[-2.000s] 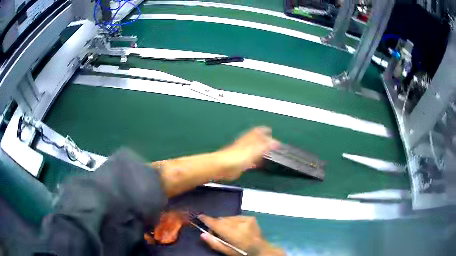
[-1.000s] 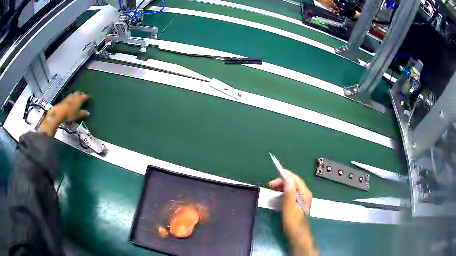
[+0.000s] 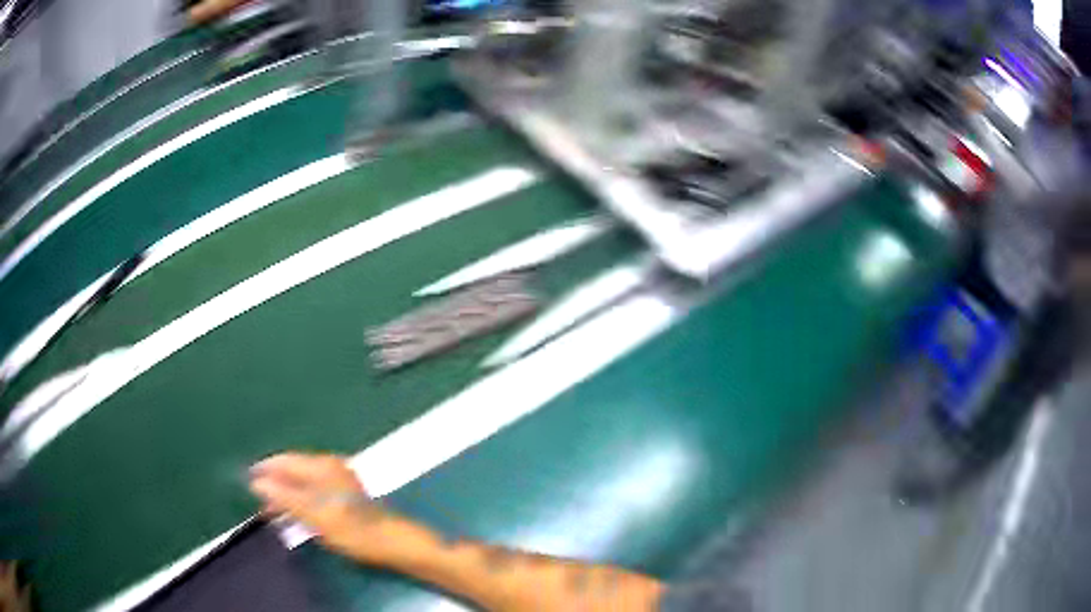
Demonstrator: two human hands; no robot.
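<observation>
The picture is blurred. The dark fixture block (image 3: 455,320) lies on the green conveyor belt (image 3: 299,365), between two pale pointed guide strips. My right hand (image 3: 314,490) is over the near white rail, left of and nearer than the block, not touching it. A pale end of the tweezers (image 3: 293,533) shows under its fingers. The black parts tray (image 3: 245,580) is cut off at the bottom edge, and no copper heap shows. A small skin-coloured patch, seemingly my left hand (image 3: 12,592), is cut off at the bottom left corner.
A machine frame with a pale base (image 3: 706,245) stands beyond the belt's end. The glossy green bench edge (image 3: 598,442) runs along the near rail. A dark rod (image 3: 110,285) lies on a far rail. A blue object (image 3: 957,347) and dark blurred shapes are at the right.
The view has swung to the right. The block, held by my left hand at first, now lies on the belt. My left hand moved away left and is nearly out of view.
</observation>
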